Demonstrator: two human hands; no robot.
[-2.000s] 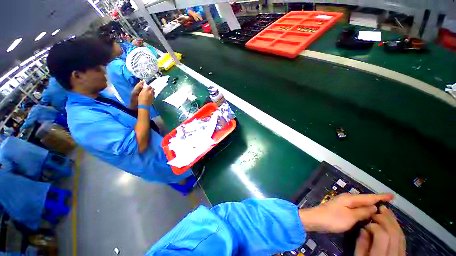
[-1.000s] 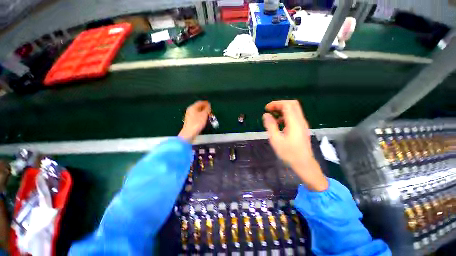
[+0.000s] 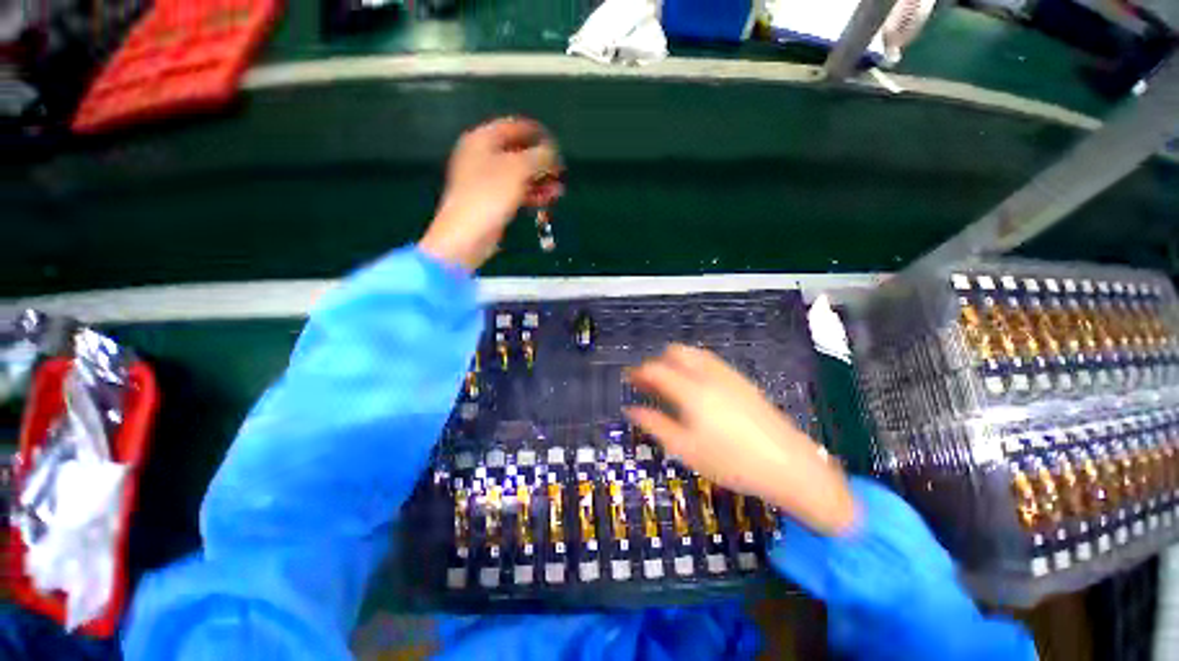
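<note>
My left hand [image 3: 498,181] is over the green belt, blurred, its fingers closed around what looks like a small camera module; a dark and white module end [image 3: 544,231] shows just below the fingertips. Whether that end is held or lies on the belt is hard to tell. My right hand [image 3: 731,433] is over the black tray [image 3: 569,411], blurred, fingers apart with nothing visible between them. The tray's near row is filled with gold-stripped modules [image 3: 586,510]. A few sit at its upper left, and one dark piece [image 3: 584,331] lies near the far edge.
A red bin [image 3: 140,400] with white and silvery scrap is at left. Stacked clear trays [image 3: 989,420] with gold rows are at right. A pale rail [image 3: 259,300] separates bench and belt [image 3: 323,181]. Beyond are an orange-red divided tray [image 3: 181,58], white cloth [image 3: 621,31] and metal post [image 3: 1021,194].
The view has turned from the neighbouring worker to the tray, then tilted down. My right hand has moved from over the belt to over the tray. My left hand remains over the belt.
</note>
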